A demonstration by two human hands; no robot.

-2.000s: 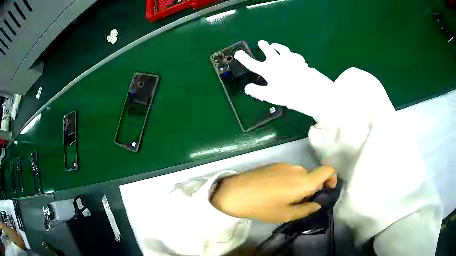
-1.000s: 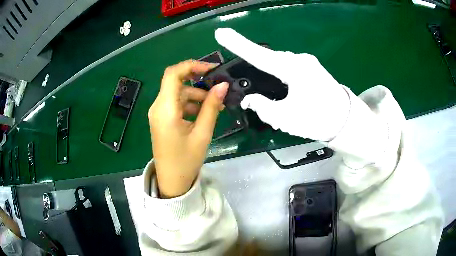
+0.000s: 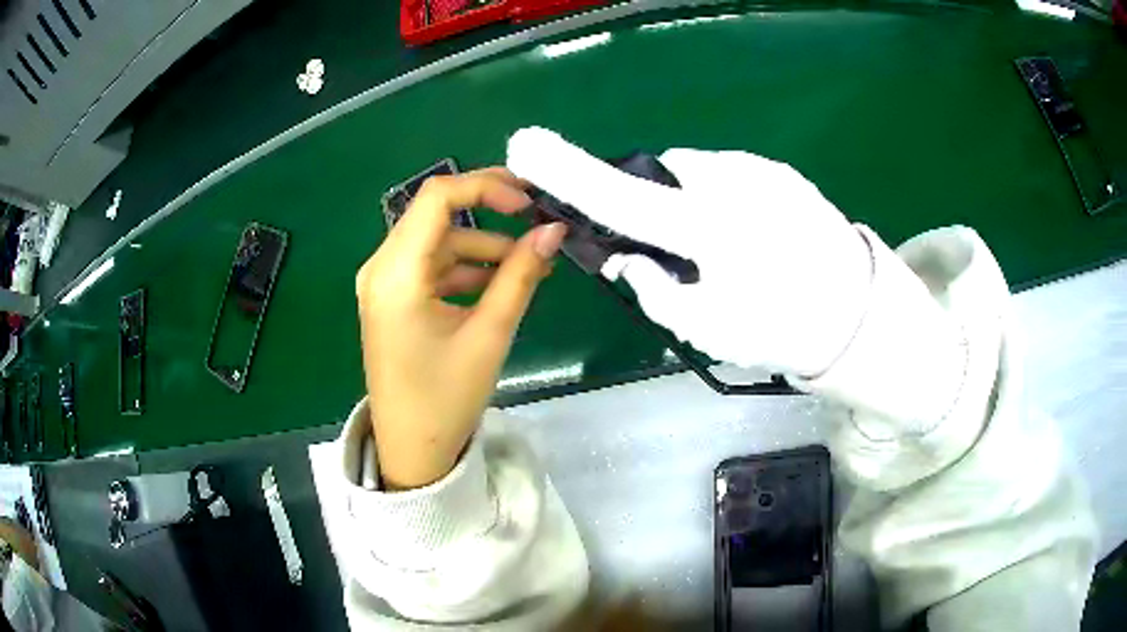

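A dark phone frame (image 3: pixel 583 242) is held above the green belt. My right hand (image 3: pixel 729 247), in a white glove, grips it, with the index finger along its top and the thumb below. Its far end shows below the glove near the bench edge. My left hand (image 3: pixel 451 303) is bare. Its thumb and index fingertip are at the camera end of the frame; whether they pinch a small part is too small to tell. Another dark frame (image 3: pixel 772 525) lies on the white bench surface.
The green belt (image 3: pixel 371 161) carries several frames, one (image 3: pixel 428 188) partly behind my left hand and one (image 3: pixel 1069 133) at far right. A red tray (image 3: pixel 476 15) is beyond. A pale strip (image 3: pixel 282 525) and dark-handled scissors (image 3: pixel 204 494) lie left. Part of a person (image 3: pixel 25 593) shows lower left.
My right hand came back from the belt to hold a frame, and my left hand rose to its camera end. Since a second ago the held frame has tilted. Belt frames have shifted left.
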